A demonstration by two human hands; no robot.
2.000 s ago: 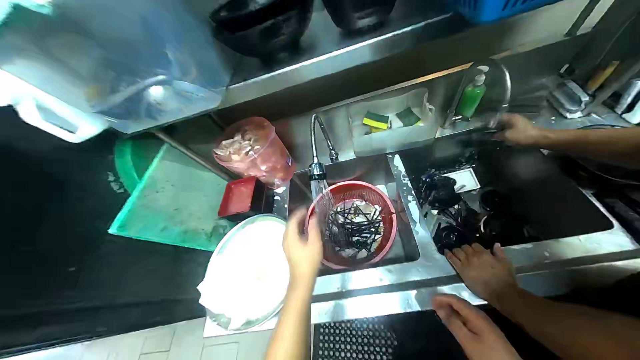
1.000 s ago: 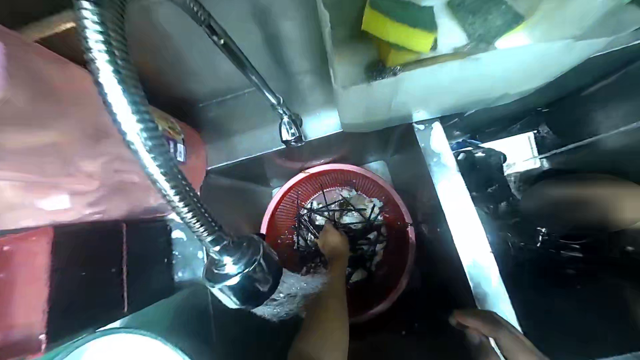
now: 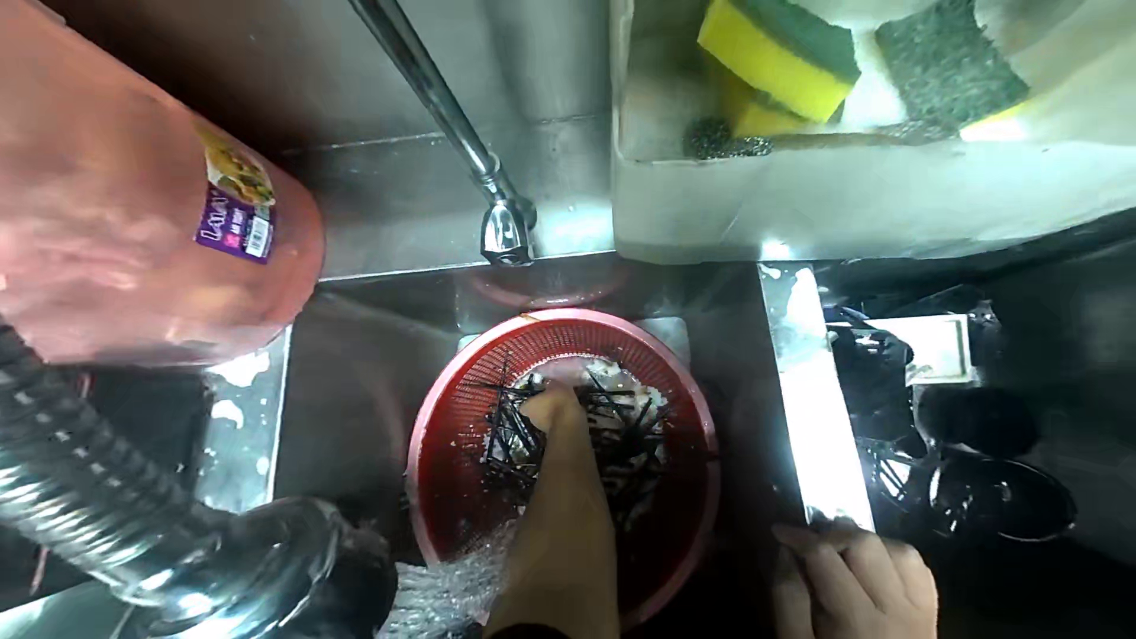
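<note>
My left hand reaches down into a red plastic colander standing in a steel sink basin. Its fingers are hidden among thin dark sticks or strips and whitish pieces, so its grip is unclear. Water runs from the spray head of a flexible-hose faucet over the colander's lower left side, beside my forearm. My right hand has its fingers curled at the metal divider between the two basins; whether it grips the divider cannot be told.
A pink plastic bag or container with a label stands at left. A second metal spout hangs behind the colander. A whitish tray holds sponges and a scouring pad. Black dishes and a white rectangular item lie in the right basin.
My left hand has gone from above the sink down into the colander. My right hand has come to the basin divider. The other person's hands no longer show. The view is much closer than at first.
</note>
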